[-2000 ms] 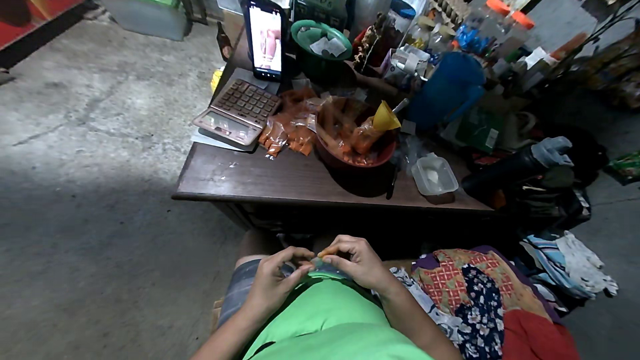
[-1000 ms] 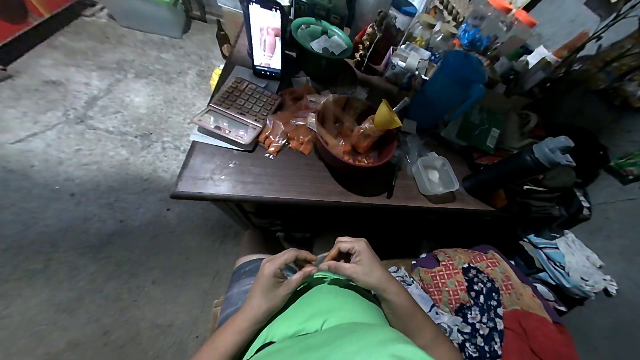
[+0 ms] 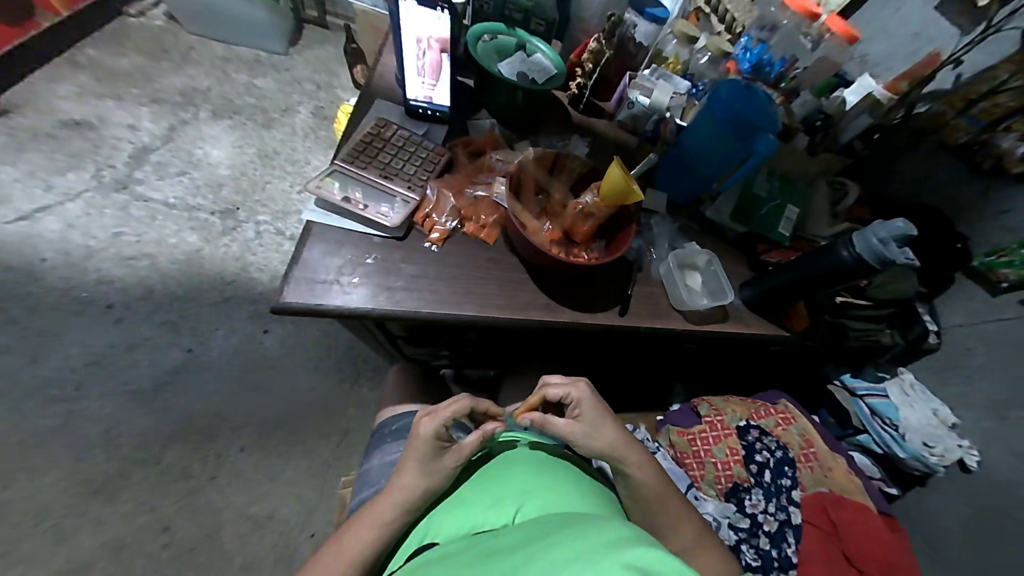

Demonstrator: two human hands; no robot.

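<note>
Over my lap, my left hand [image 3: 448, 440] and my right hand [image 3: 572, 412] meet fingertip to fingertip. Between them they pinch a small clear plastic bag [image 3: 512, 418], blurred, with something orange at the right fingers. Beyond, on the wooden table, a dark red bowl [image 3: 532, 248] holds orange-filled plastic packets and a yellow funnel [image 3: 620, 186]. More orange packets [image 3: 460, 212] lie left of the bowl, beside a pink calculator [image 3: 384, 172]. A clear plastic tub [image 3: 696, 278] with something white in it sits to the right.
A lit phone [image 3: 426, 60] stands behind the calculator, next to a green basin [image 3: 516, 56]. A blue pitcher [image 3: 716, 140], jars and a black bottle [image 3: 808, 272] crowd the table's right side. Patterned cloths [image 3: 736, 448] lie right of my lap. The table's front edge [image 3: 480, 316] lies ahead of my hands.
</note>
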